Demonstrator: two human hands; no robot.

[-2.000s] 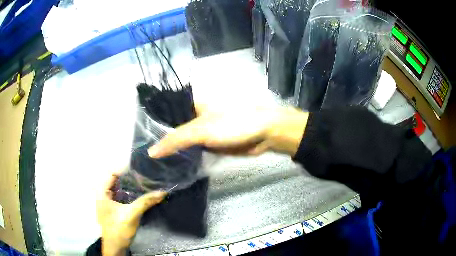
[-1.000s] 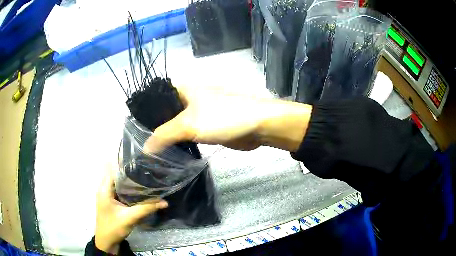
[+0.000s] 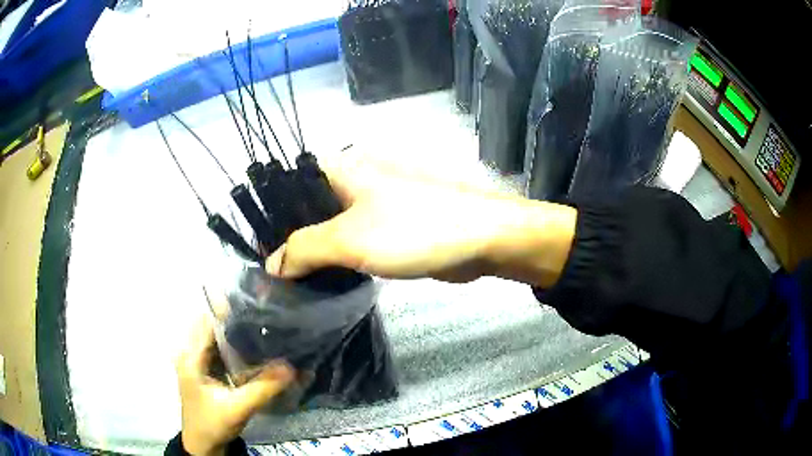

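Note:
A clear zip-lock bag [image 3: 312, 343] stands on the bench near its front edge, dark with black tubes inside. My left hand [image 3: 223, 387] grips the bag's lower left side, thumb across its front. My right hand [image 3: 383, 227] holds a bundle of black tubes [image 3: 285, 191] at the bag's mouth. The tubes' upper ends stick out of the bag, and several thin wire leads [image 3: 245, 98] fan upward from them. Two tubes at the left lean outward, apart from the rest. My right fingers partly hide the bag's opening.
Filled zip-lock bags [image 3: 507, 89] stand in a row at the back. A blue tray [image 3: 191, 85] with whitish plastic bags [image 3: 151, 44] is at back left. A digital scale [image 3: 734, 120] and a white block [image 3: 681, 160] are at right. A tape strip [image 3: 463, 423] runs along the near edge.
The bundle sits lower in the bag than two seconds ago. The leads and tube tops have spread, with two tubes now leaning left. Both hands keep their holds.

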